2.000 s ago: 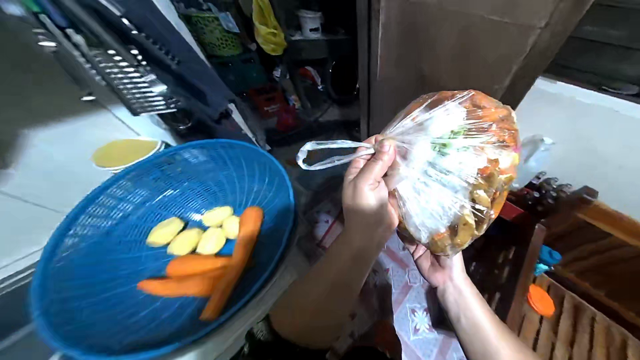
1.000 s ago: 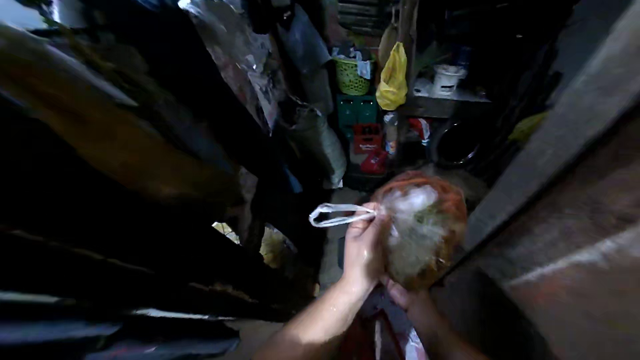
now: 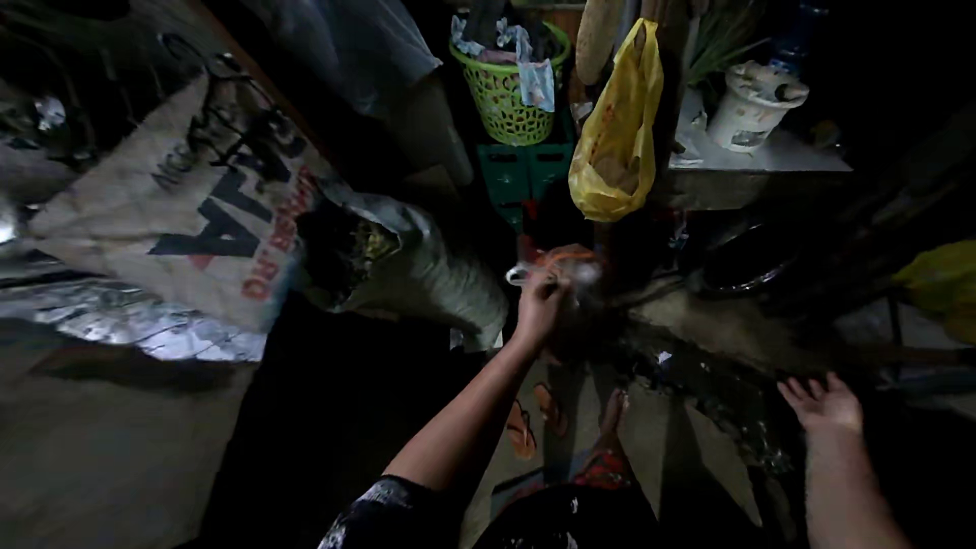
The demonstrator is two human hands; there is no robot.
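Note:
My left hand (image 3: 543,305) grips the gathered neck of a clear plastic bag (image 3: 573,268), whose pale handle loop sticks out to the left of the fingers. The bag's orange contents are blurred and dim, and its lower part fades into the dark. Well away at the lower right, my right hand (image 3: 827,404) holds nothing, its fingers spread. Above the bag hangs a yellow plastic bag (image 3: 616,152). Just left of my left hand stands a woven sack (image 3: 450,282) with its mouth open.
A green plastic basket (image 3: 509,99) of cloths stands on green crates (image 3: 526,171). At the right, a white bucket (image 3: 751,110) rests on a ledge (image 3: 770,171) above a dark round basin (image 3: 747,263). A pair of flip-flops (image 3: 521,431) lies on the floor near a bare foot (image 3: 614,412).
My right hand has let go of the clear bag and moved off to the right; my left hand still holds the bag's neck. The view has moved from the blue basket of vegetables to the dark area.

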